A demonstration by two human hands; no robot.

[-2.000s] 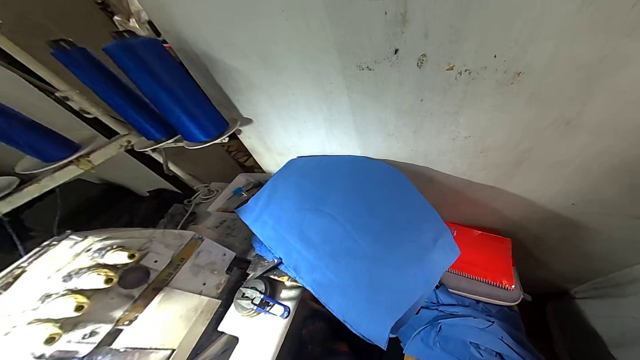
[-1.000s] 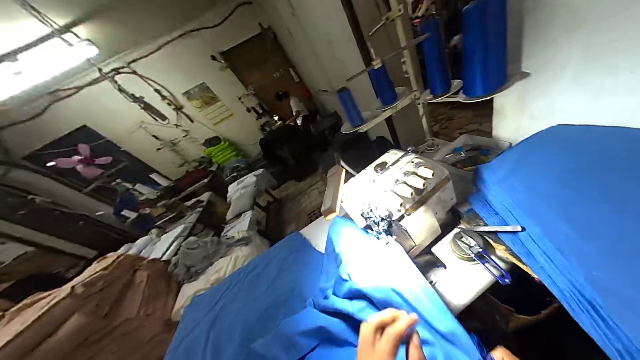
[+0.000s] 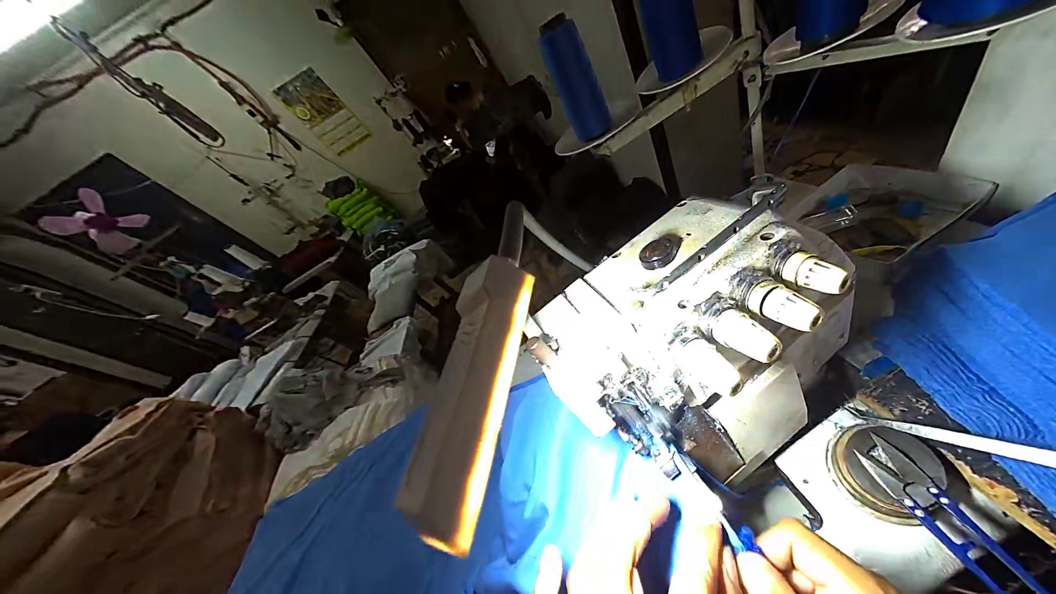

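Observation:
An overlock sewing machine point(image 3: 718, 280) with several pale tension knobs stands at the centre right, its needle area point(image 3: 643, 412) lit brightly. Blue fabric point(image 3: 355, 511) runs from the lower left up to the presser foot. My left hand point(image 3: 619, 536) lies on this fabric just below the foot, partly washed out by glare. Close to its right, my right hand point(image 3: 800, 561) pinches a small bunch of blue fabric or thread point(image 3: 747, 538) between thumb and finger. Blue-handled thread snips point(image 3: 932, 503) rest on a round plate to the right.
A lamp head point(image 3: 470, 404) hangs in front of the machine. Blue thread cones point(image 3: 575, 82) stand on a rack behind. A plastic tray point(image 3: 907, 198) and stacked blue fabric point(image 3: 982, 330) are at the right, brown cloth point(image 3: 124, 495) at the lower left. A person point(image 3: 470, 107) sits far back.
The view has swung left from the wall and stacked fabric to the machine. Both hands are now near the machine's foot; the raised, bunched blue fabric of a second ago lies lower.

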